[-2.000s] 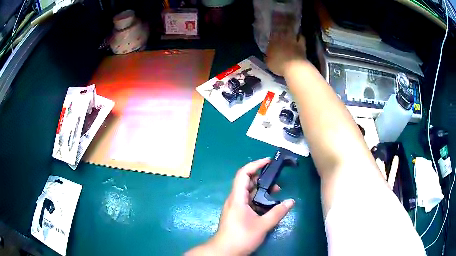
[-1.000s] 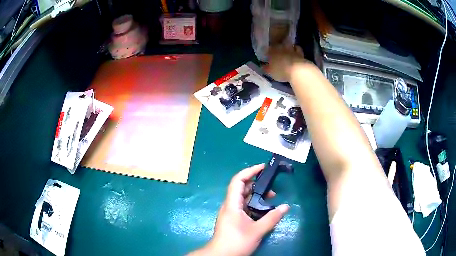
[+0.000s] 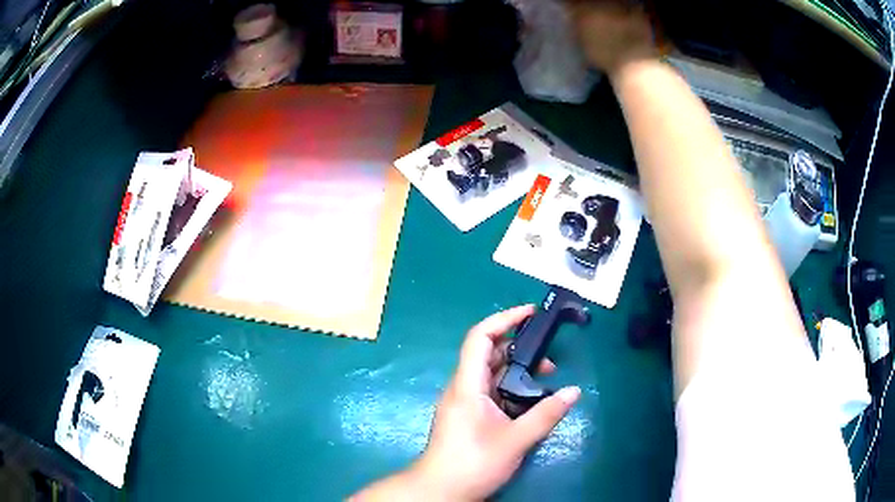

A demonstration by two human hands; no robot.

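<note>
My left hand [image 3: 496, 412], bare, holds a black phone holder clamp [image 3: 537, 343] at the lower middle, its hooked jaw ends pointing right. My right hand [image 3: 613, 34] reaches to the back of the desk beside a whitish plastic bag [image 3: 552, 54]; it is dark and blurred there, so its fingers and anything in them cannot be made out. Two blister card packs with black parts lie beyond the clamp, one at the left [image 3: 481, 165] and one at the right [image 3: 577, 231], their edges close together.
An orange-brown sheet [image 3: 388, 230] lies left of centre. More packs [image 3: 147, 230] lean together at left, another [image 3: 106, 407] lies nearer. A pump bottle [image 3: 793, 221], scale [image 3: 826, 206], white cloth [image 3: 841, 368] and cable are at right. A white jar [image 3: 263, 49] stands at back.
My right hand has moved right and farther back, uncovering more of the right card pack and the bag. My left hand still holds the clamp in nearly the same place.
</note>
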